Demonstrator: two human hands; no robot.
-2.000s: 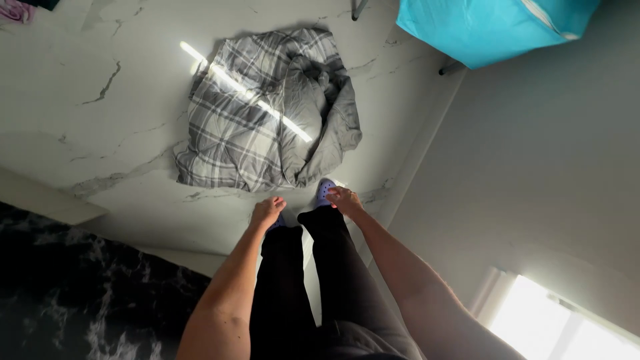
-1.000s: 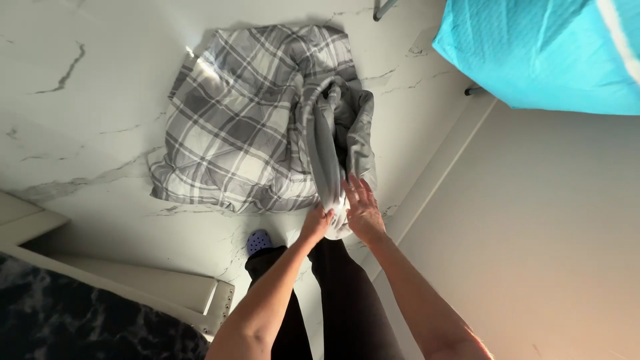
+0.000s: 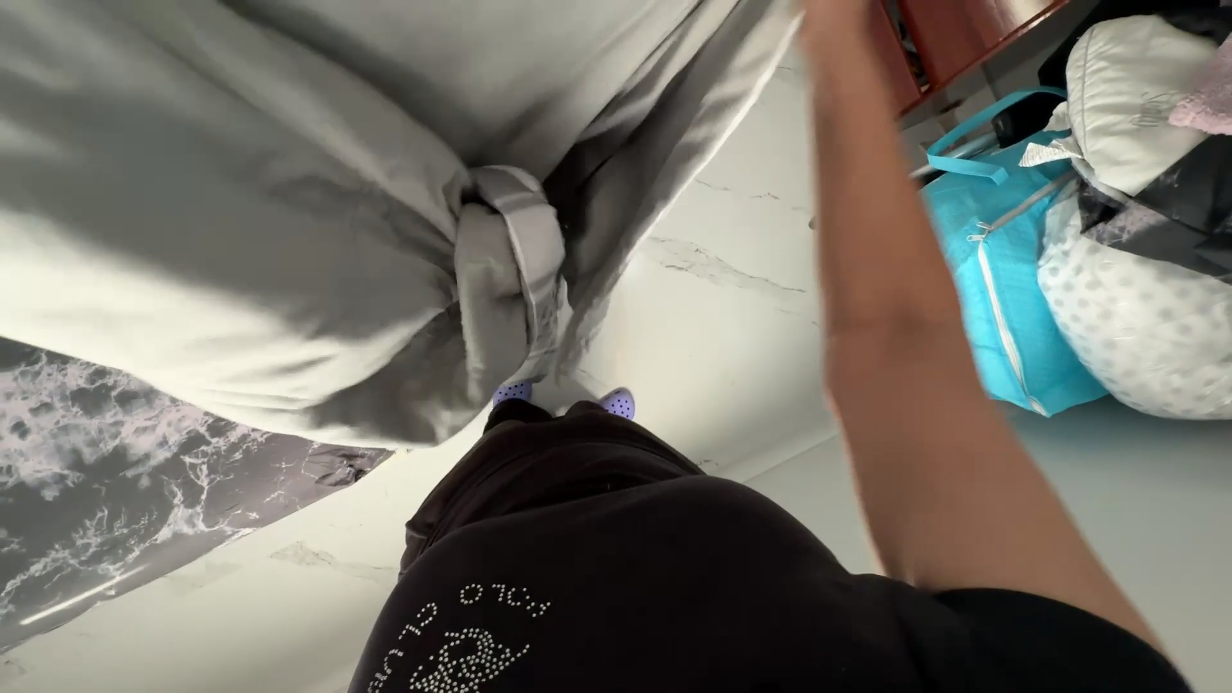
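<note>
A large grey duvet or blanket (image 3: 318,192) hangs raised across the upper left, its plain side towards me and a twisted, bunched fold at its lower middle. My right arm reaches up beside the cloth's right edge; only the base of my right hand (image 3: 834,13) shows, blurred, at the top border. The cloth's edge runs up close to it, but the fingers are cut off, so the grip cannot be seen. My left hand is out of view.
Purple clogs (image 3: 619,403) stand on the marbled floor (image 3: 722,289) below the cloth. At right are a turquoise zipped bag (image 3: 1001,289), a dotted white bundle (image 3: 1145,308) and red-brown furniture (image 3: 972,38). Dark marble-patterned fabric (image 3: 144,472) lies at lower left.
The cloth lay on the floor, plaid side showing, with both hands at its near edge; now it is lifted and shows plain grey. My right arm has risen. The view has shifted strongly.
</note>
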